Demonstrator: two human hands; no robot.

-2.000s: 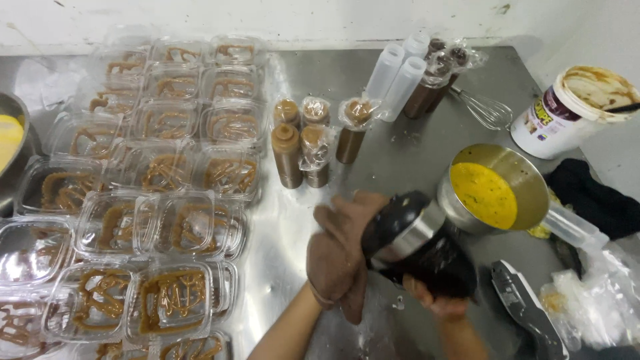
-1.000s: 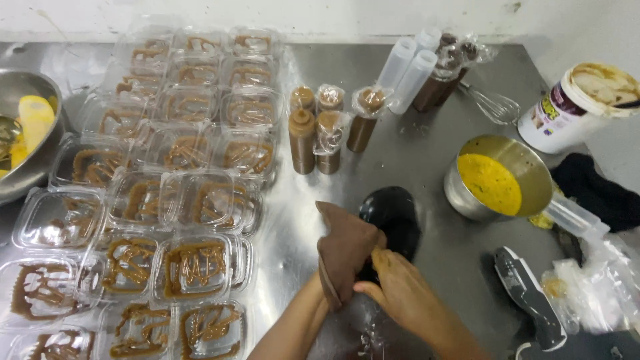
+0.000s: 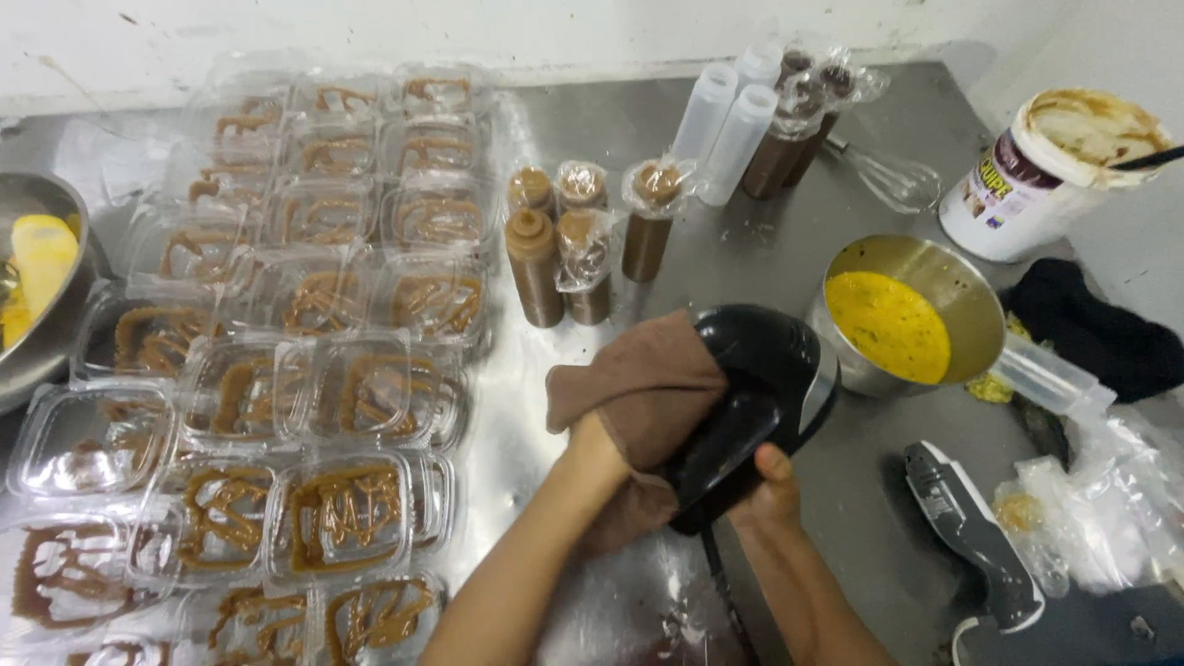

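Observation:
A black corded appliance with a silver band, perhaps a hand mixer body, is tilted between my hands over the steel table. My left hand presses a brown cloth against its left side; the cloth hides most of the fingers. Around its lower right edge my right hand is closed, thumb on top. The cord hangs down toward the near edge. Just beyond the appliance stand squeeze bottles of brown sauce, some capped with plastic film. A steel pot of yellow mixture stands to its right.
Rows of clear plastic containers with brown sauce fill the left side. A steel bowl is at the far left. Empty bottles, a whisk, a white tub, a grey-black handheld appliance and plastic bags lie beyond or right.
The black appliance, low between my hands one second ago, is now tilted with its broad side showing. The cloth has moved onto its left side.

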